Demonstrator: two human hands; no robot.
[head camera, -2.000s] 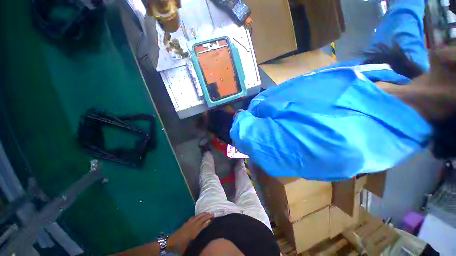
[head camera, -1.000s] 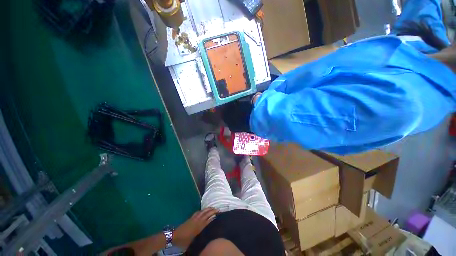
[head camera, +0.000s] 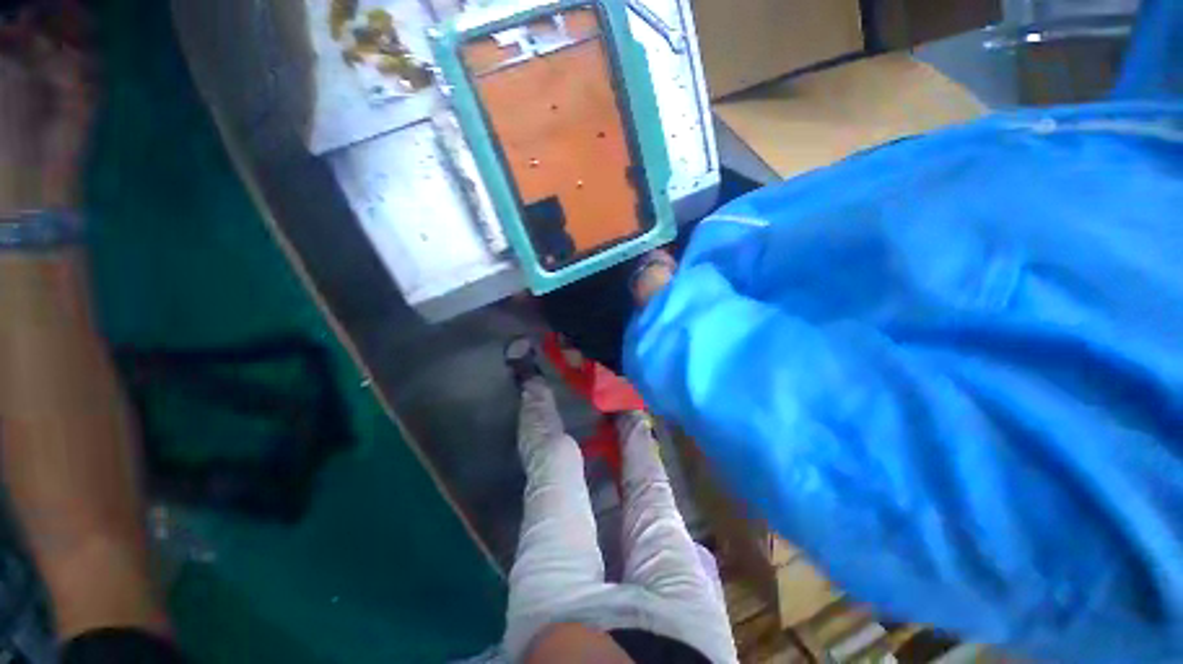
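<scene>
My left hand (head camera: 49, 123) is blurred at the upper left edge, over the green bench; the wristband shows below it. Whether it holds anything cannot be told. My right hand is not in view. Black open frames (head camera: 162, 435) lie blurred on the green bench, right of my left forearm. An orange-brown plate (head camera: 558, 143) in a teal border (head camera: 657, 156) lies on the white press bed (head camera: 415, 227) ahead.
A person in a blue jacket (head camera: 882, 350) fills the right side, close to me, one hand near the press bed. The green bench (head camera: 298, 558) edge runs along my left. Brown cardboard (head camera: 850, 110) stands behind the press. A red stool (head camera: 610, 389) is by my feet.
My left hand has left my waist and reached out over the green bench. The press bed appears larger and closer. The person in blue fills more of the view.
</scene>
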